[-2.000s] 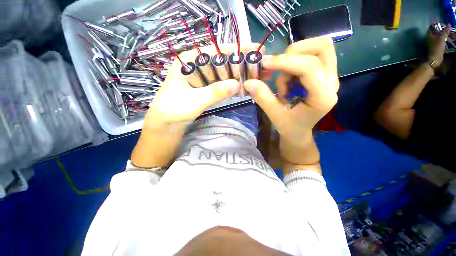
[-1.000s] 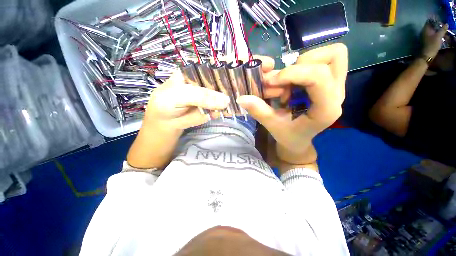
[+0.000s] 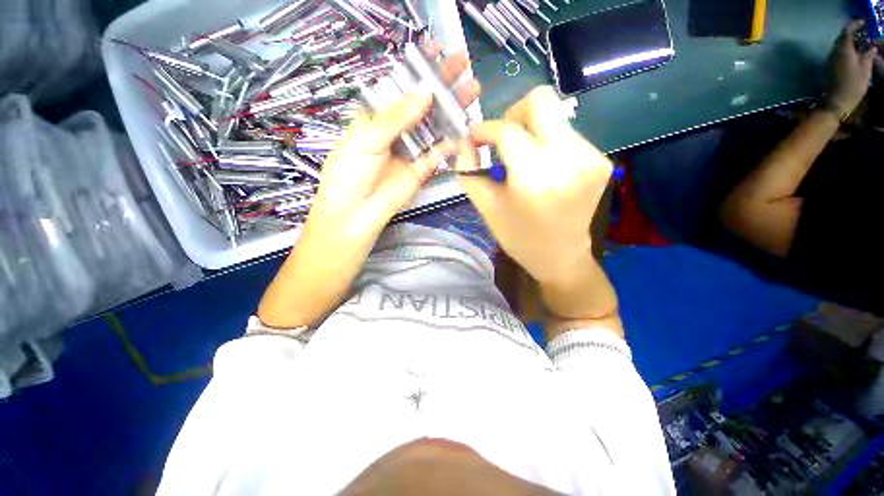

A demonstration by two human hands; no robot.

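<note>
My left hand (image 3: pixel 373 160) holds several silver cylindrical motors (image 3: pixel 431 92) side by side, tilted and blurred, above the right part of the white parts bin. My right hand (image 3: pixel 538 174) is closed around a slim blue tool (image 3: pixel 498 171). The tool's thin dark tip points left, toward the lower ends of the motors. Whether the tip touches them cannot be told. The white bin (image 3: pixel 160 179) is heaped with loose motors (image 3: pixel 252 150) with red wires.
A row of motors (image 3: pixel 509 24), a small ring (image 3: pixel 513 68) and a black smartphone (image 3: pixel 611 44) lie on the green bench. A yellow-black object (image 3: pixel 758 21) is farther right. Clear plastic boxes (image 3: pixel 78 223) stand at left. Another person's arm (image 3: pixel 775 199) is at right.
My left hand has tilted the motors and moved them up over the bin. My right hand has turned, and the blue tool now points at the motors' lower ends.
</note>
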